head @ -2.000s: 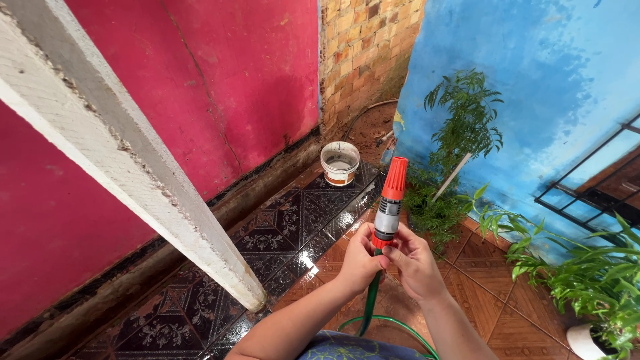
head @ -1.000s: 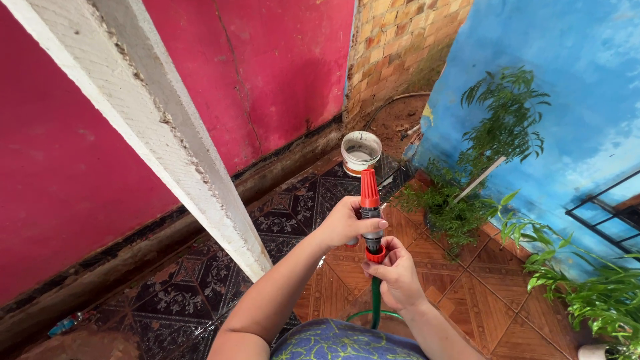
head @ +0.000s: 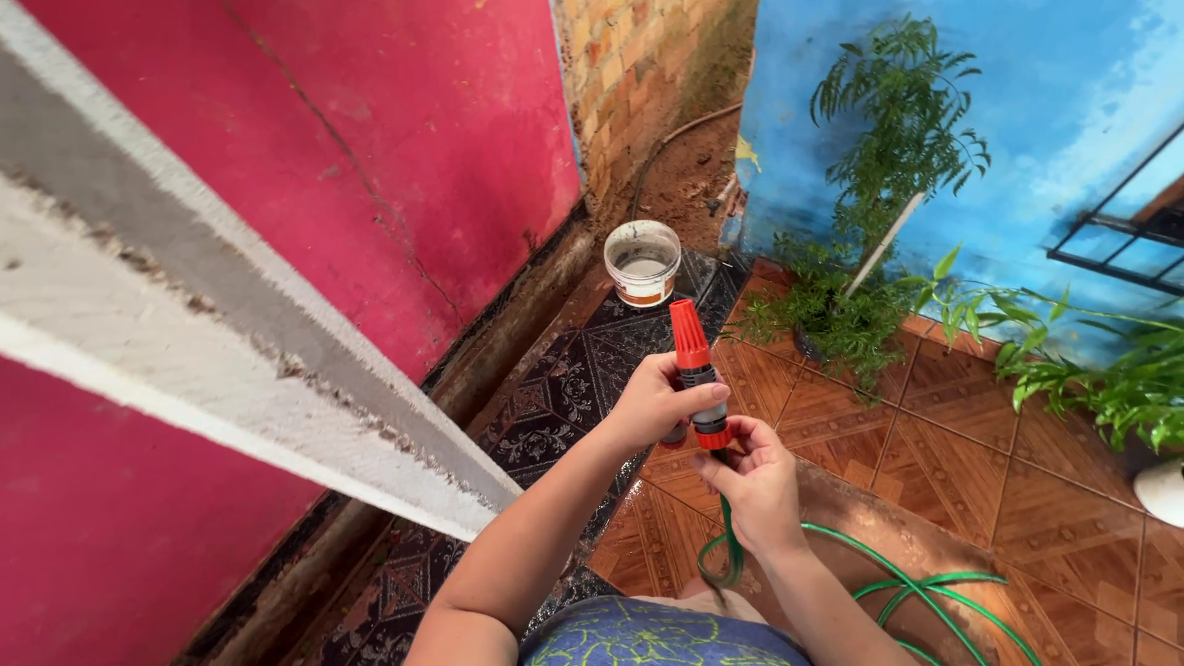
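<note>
A hose nozzle [head: 690, 338] with a ribbed red tip, a grey and black body and a red collar points up and away from me. My left hand [head: 662, 403] is closed around its body, the thumb lying across the front. Just below, my right hand [head: 756, 482] holds the red collar and the top of the green hose [head: 731, 536] between thumb and fingers. From there the hose hangs down and bends into a loop near my body.
A white plastic bucket [head: 644, 263] stands by the pink wall [head: 444, 120]. A white post [head: 277, 324] slants across the left. Potted plants [head: 860, 287] line the blue wall [head: 795, 111]. Green hose coils [head: 925, 585] lie on the brown tiles at lower right.
My left hand has moved up from the lower part of the nozzle to its body, while my right hand has shifted to the collar. More of the green hose on the floor is in view.
</note>
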